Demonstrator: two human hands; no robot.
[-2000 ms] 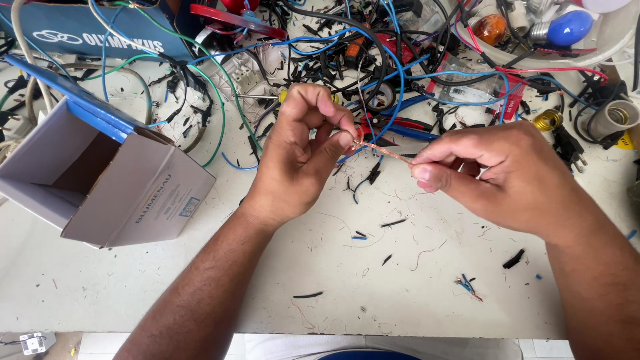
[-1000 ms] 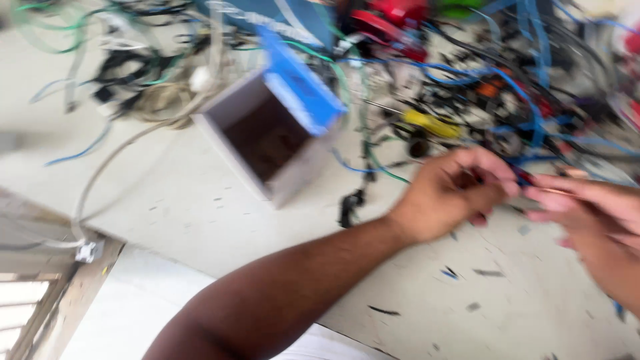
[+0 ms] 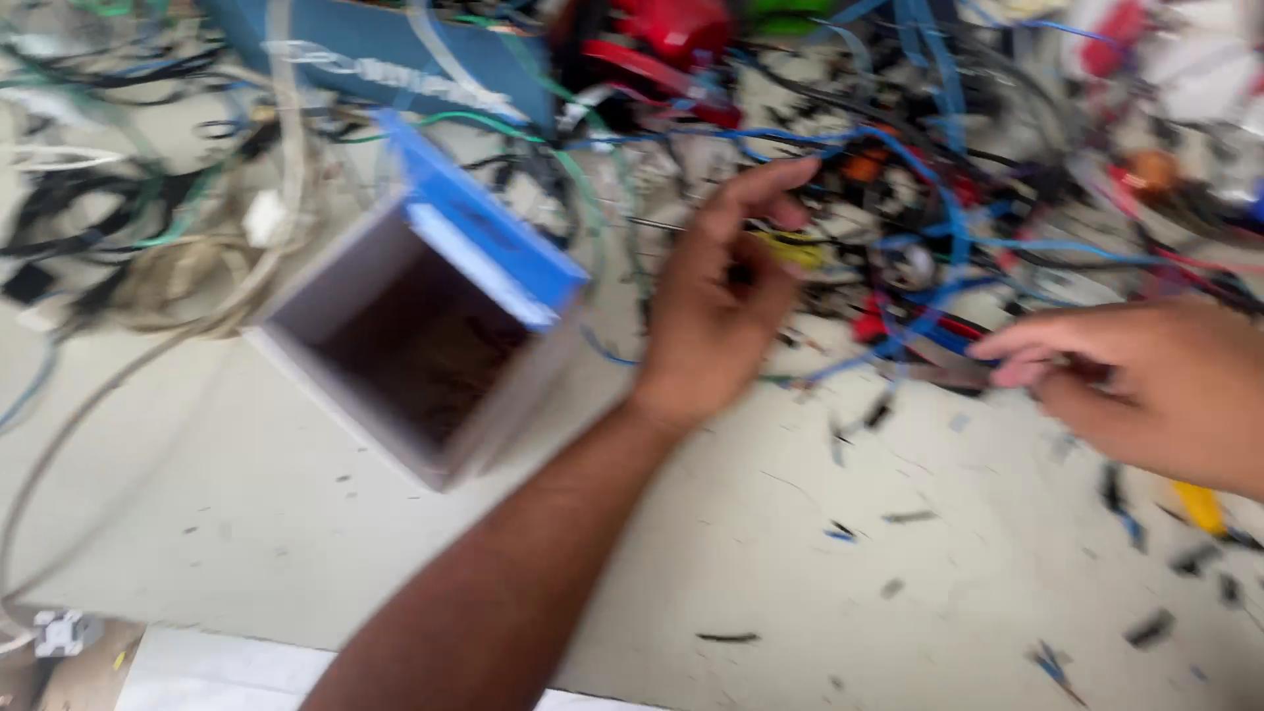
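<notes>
My left hand (image 3: 726, 286) is raised over the near side of the wire pile, its fingers curled loosely and apart, beside a yellow-handled tool (image 3: 790, 249). Nothing shows between its fingers, though blur hides detail. To its left stands an open cardboard box (image 3: 513, 405) with a blue flap (image 3: 484, 217) and reddish-brown bits inside. At the right, my right hand (image 3: 1136, 380) has its fingertips at red and blue tool handles (image 3: 943, 336); whether it grips them is unclear. A blue wire (image 3: 958, 212) loops between the hands.
Tangled cables (image 3: 99, 217) cover the back left, before a blue printed box (image 3: 395, 74). A red object (image 3: 676, 35) lies at the back centre. Black and blue insulation scraps (image 3: 839, 533) are scattered over the white tabletop (image 3: 642, 602). An orange bulb (image 3: 1150, 173) lies at the back right.
My hands were together on a thin copper-coloured strand two seconds ago; now they are apart and the strand is not seen between them. The view has swung left.
</notes>
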